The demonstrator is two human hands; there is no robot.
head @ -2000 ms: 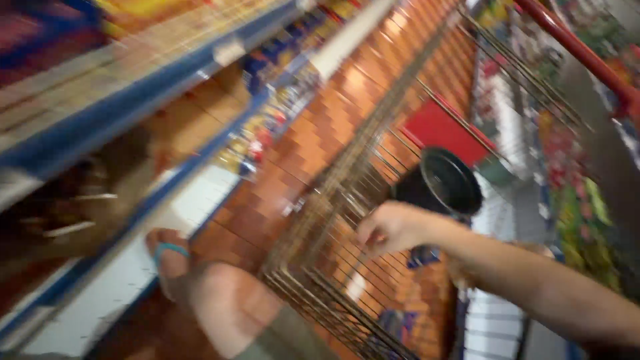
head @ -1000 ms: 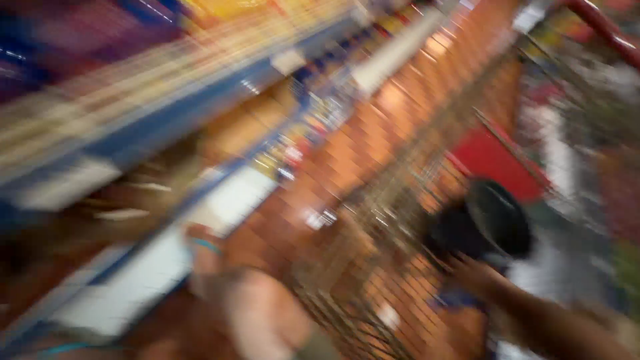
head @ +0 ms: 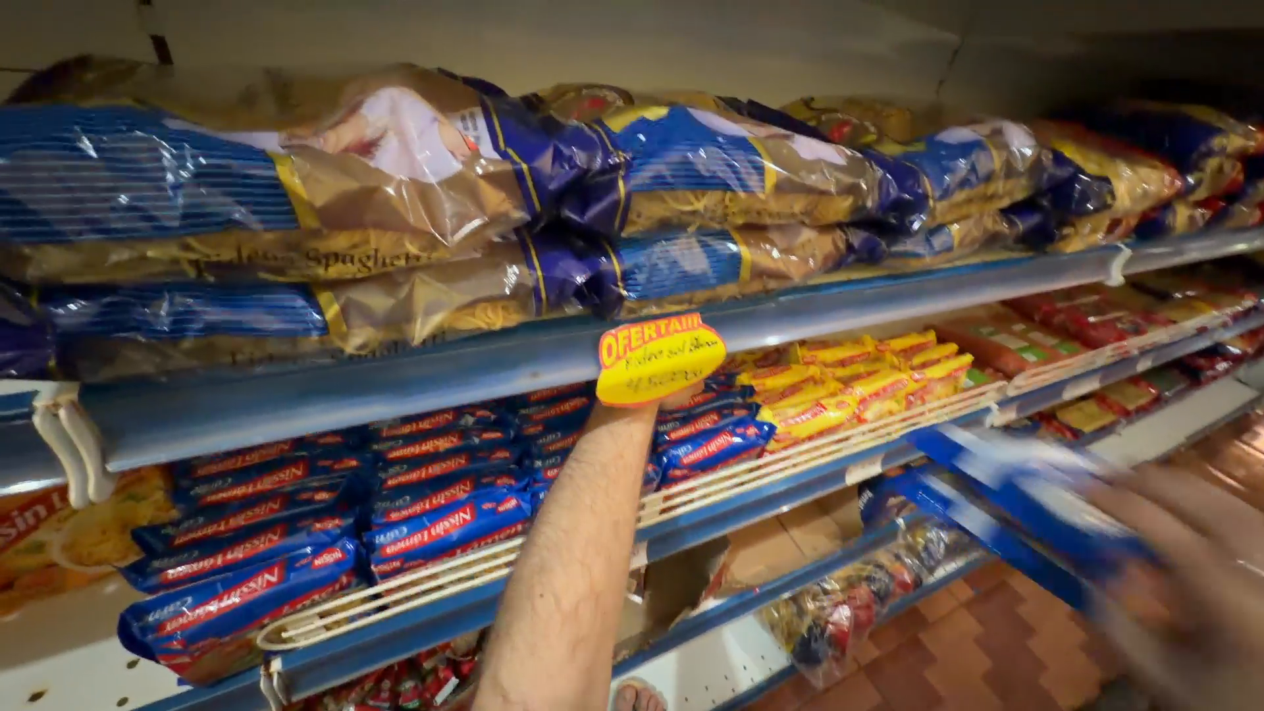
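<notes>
My left forearm reaches up from the bottom centre to the middle shelf. My left hand [head: 679, 397] is mostly hidden behind a yellow and red price tag [head: 660, 361], among blue instant-noodle packets [head: 716, 446] and beside yellow packets [head: 839, 380]; its fingers and anything in them cannot be seen. At the right, my right hand [head: 1175, 563], strongly blurred, grips blue-and-white packets [head: 1027, 504], held out in front of the shelf. More blue noodle packets [head: 449, 523] lie in stacked rows to the left of my left forearm.
Large bags of spaghetti [head: 395, 168] are piled on the upper shelf, whose blue metal edge [head: 326, 380] runs above my left hand. A white wire rail [head: 731, 489] fronts the middle shelf. Lower down are an open cardboard box [head: 790, 543], bagged goods [head: 839, 612] and a tiled floor [head: 997, 642].
The view has swung from the wire shopping cart and floor to the shelves. One hand was by a dark round container at the cart; now my left arm reaches into the shelf and my right hand holds packets.
</notes>
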